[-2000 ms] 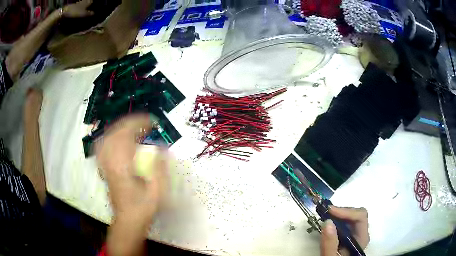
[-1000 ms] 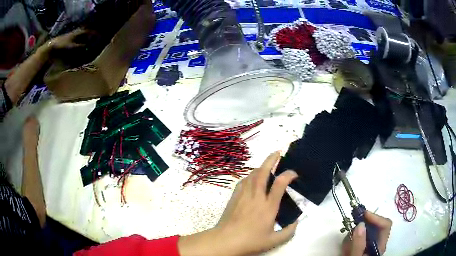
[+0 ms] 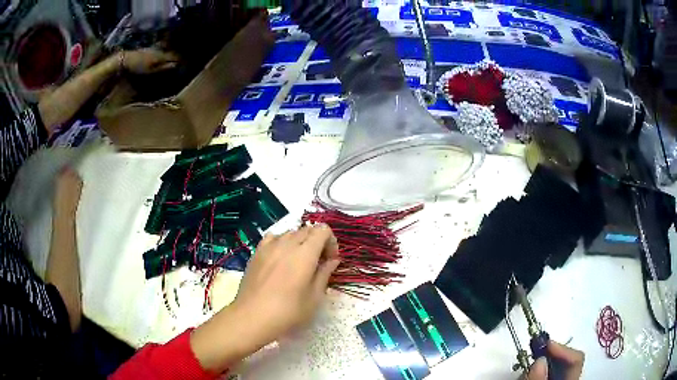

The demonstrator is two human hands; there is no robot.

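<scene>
My left hand (image 3: 286, 286) is at the left end of the pile of red and black connector leads (image 3: 367, 249), fingers bent and covering the white plugs; whether it grips a lead is hidden. My right hand (image 3: 557, 364), cut off by the bottom edge, holds the soldering iron (image 3: 536, 334), its tip over the lower part of the dark panel row (image 3: 512, 245). Two solar panels, one (image 3: 429, 319) beside another (image 3: 392, 349), lie green strip up between my hands. Panels with trailing wires (image 3: 215, 208) lie in a pile at left.
A clear fume hood (image 3: 397, 148) stands behind the leads. Bundled leads (image 3: 486, 96), a solder spool (image 3: 615, 107) and the soldering station (image 3: 623, 234) are at back right. Red loops (image 3: 609, 332) lie at right. Another person's arms (image 3: 67, 245) and a cardboard box (image 3: 159, 119) are at left.
My left hand has moved from the panel row to the lead pile. Two panels now show green strips where it held a dark one. The right hand still holds the iron.
</scene>
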